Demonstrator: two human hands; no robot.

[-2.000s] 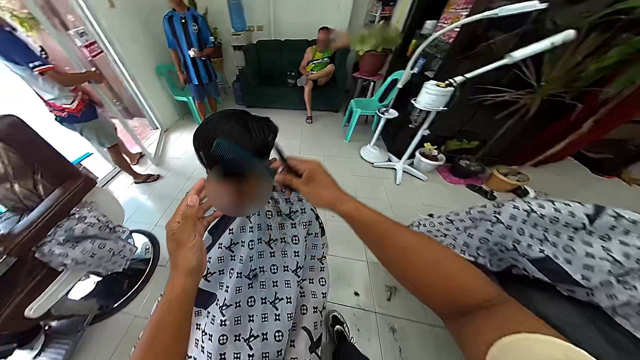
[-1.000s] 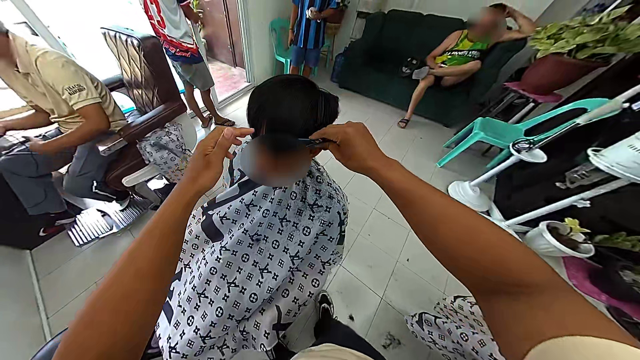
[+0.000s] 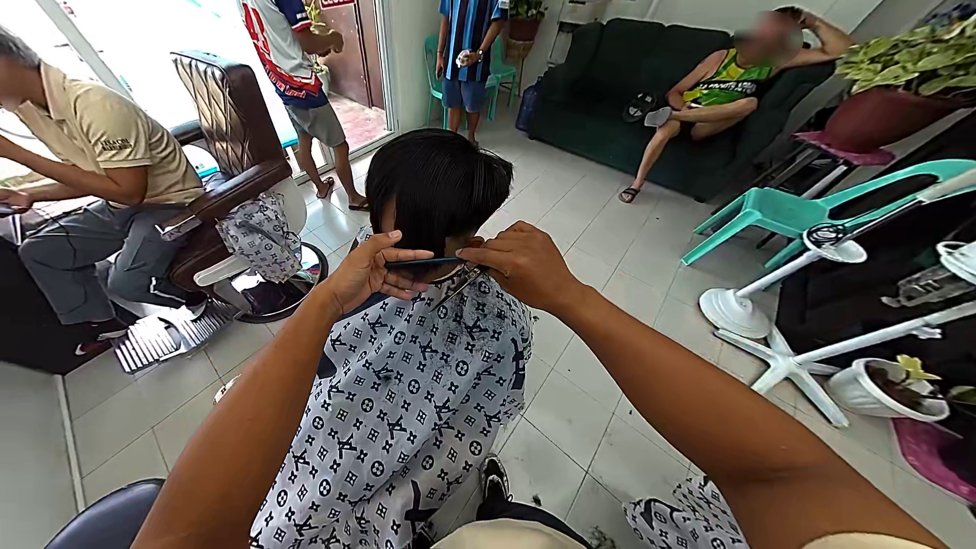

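Note:
A seated person with straight dark hair [image 3: 435,183] wears a white barber cape [image 3: 412,366] with a dark pattern, strewn with hair clippings. A dark comb [image 3: 427,261] lies level across the lower hair. My right hand [image 3: 518,263] grips its near end together with scissors [image 3: 456,291], whose blades point down and left over the cape. My left hand [image 3: 377,267] is at the comb's other end, fingers spread beside the hair; whether it grips or only steadies the comb is unclear. The lower face and neck are mostly hidden.
A person in a beige shirt [image 3: 114,126] sits at left beside a brown barber chair [image 3: 229,130]. Behind are two standing people, a dark green sofa [image 3: 595,84] with a seated person, a green plastic chair [image 3: 785,206], a white wheeled stand [image 3: 778,358] and a potted plant [image 3: 888,389].
The view has swung and now faces the seated person more closely. My hands hold the comb lower on the head, and the scissors now point down over the cape.

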